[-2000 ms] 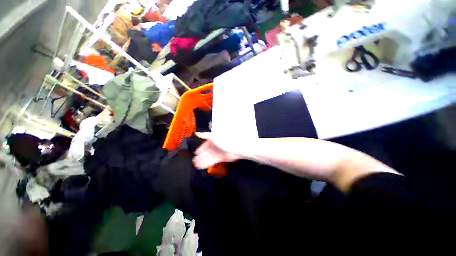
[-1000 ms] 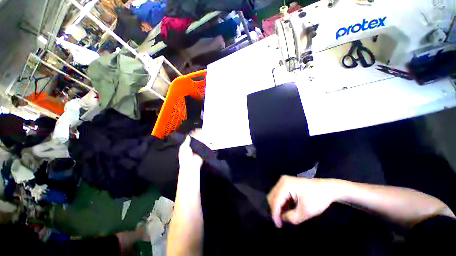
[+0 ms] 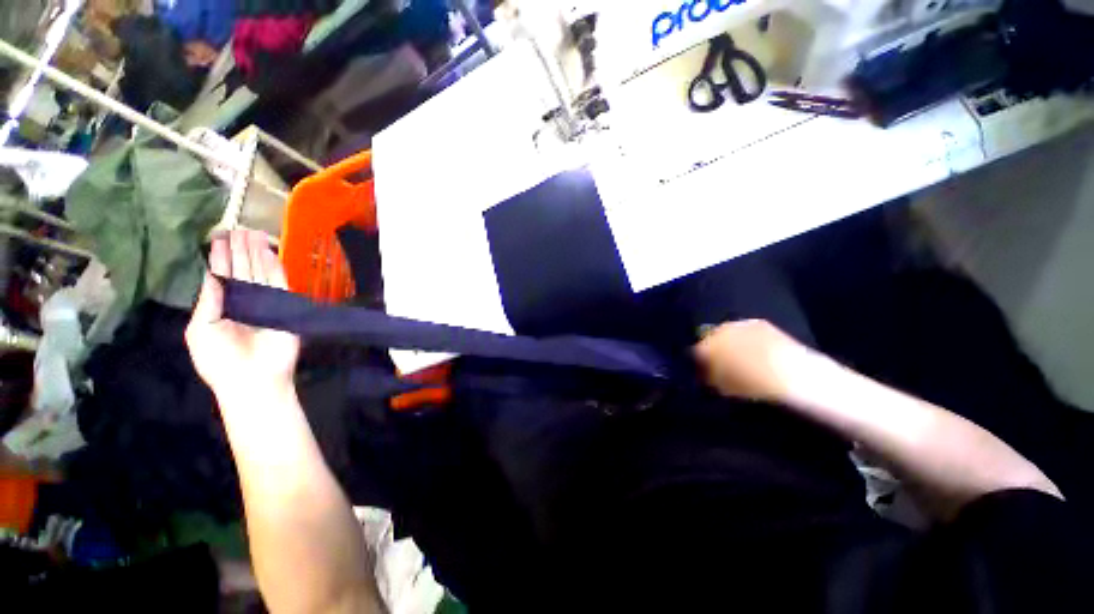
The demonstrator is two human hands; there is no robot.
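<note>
A long navy-black folded band (image 3: pixel 420 335) is stretched between my hands over my lap, in front of the table's edge. My left hand (image 3: pixel 250 314) holds its left end, palm up with the thumb over the band. My right hand (image 3: pixel 746 359) is closed at its right end; the fingertips are hard to see against the dark cloth. A dark fabric panel (image 3: pixel 561 250) lies on the white machine table (image 3: pixel 444 192) and hangs over the front edge, its top near the presser foot (image 3: pixel 577 124). The sewing machine (image 3: pixel 792 48) stands behind it.
Black-handled scissors (image 3: pixel 726 79) and dark snips (image 3: pixel 815 103) lie on the machine bed. A dark bundle (image 3: pixel 936 72) is at the right. An orange basket (image 3: pixel 314 240) stands left of the table. A green-grey cloth (image 3: pixel 144 216) hangs on a rack. Black garments are heaped at the left.
My left hand has moved left and turned palm up, and the band is now stretched out. My right hand has risen and taken its other end. The view has shifted to the right.
</note>
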